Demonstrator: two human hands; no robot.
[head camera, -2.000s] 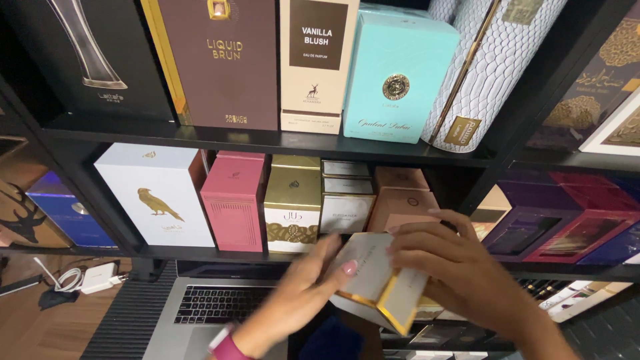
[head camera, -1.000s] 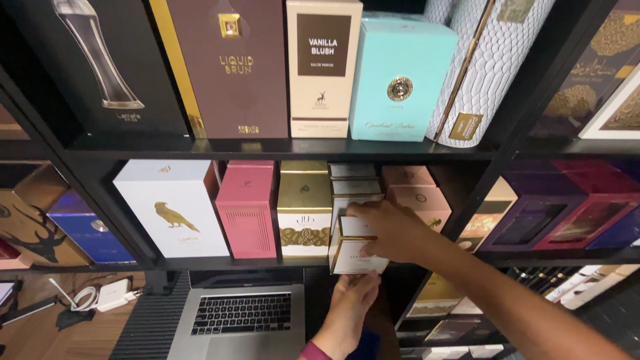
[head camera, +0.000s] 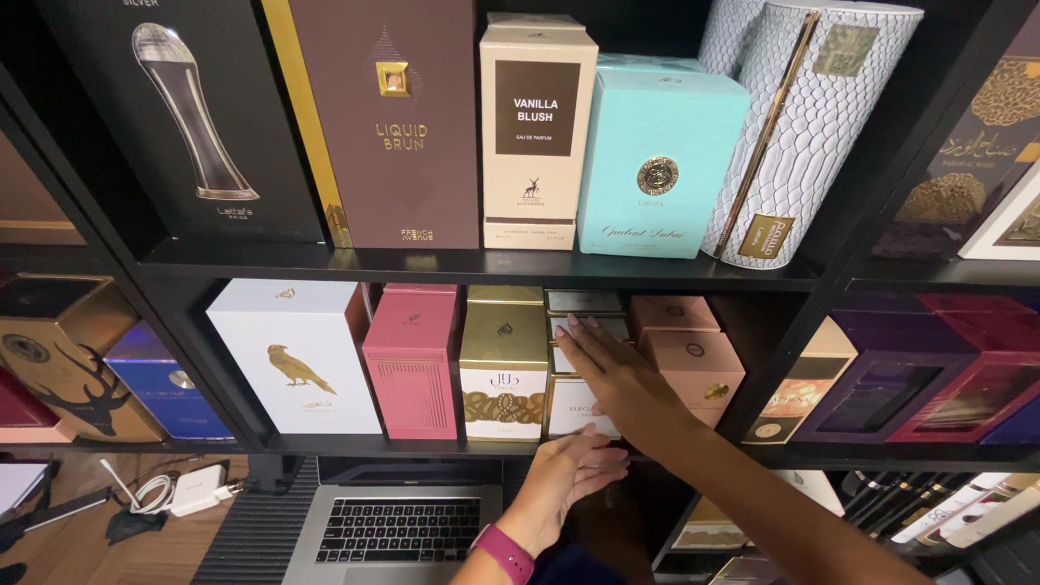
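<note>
A white perfume box with gold edging (head camera: 569, 406) stands on the lower shelf, at the front of a row of similar white boxes. My right hand (head camera: 609, 366) lies over the tops of this row, fingers stretched towards the back. Just below the front box, my left hand (head camera: 573, 467) is at the shelf edge with its fingers partly curled; whether it touches the box is hard to tell. To the left of the row is a gold and white perfume box (head camera: 504, 374); to the right are pink perfume boxes (head camera: 695, 366), partly behind my right hand.
A pink-red box (head camera: 413, 366) and a white box with a gold bird (head camera: 296, 366) share the lower shelf. Larger perfume boxes and a snakeskin-pattern cylinder (head camera: 812, 138) fill the shelf above. Below sit an open laptop (head camera: 398, 528) and a white charger (head camera: 199, 490).
Two seconds ago both hands held the white box in front of the shelf. It now stands in the row, and my right hand has moved onto the tops.
</note>
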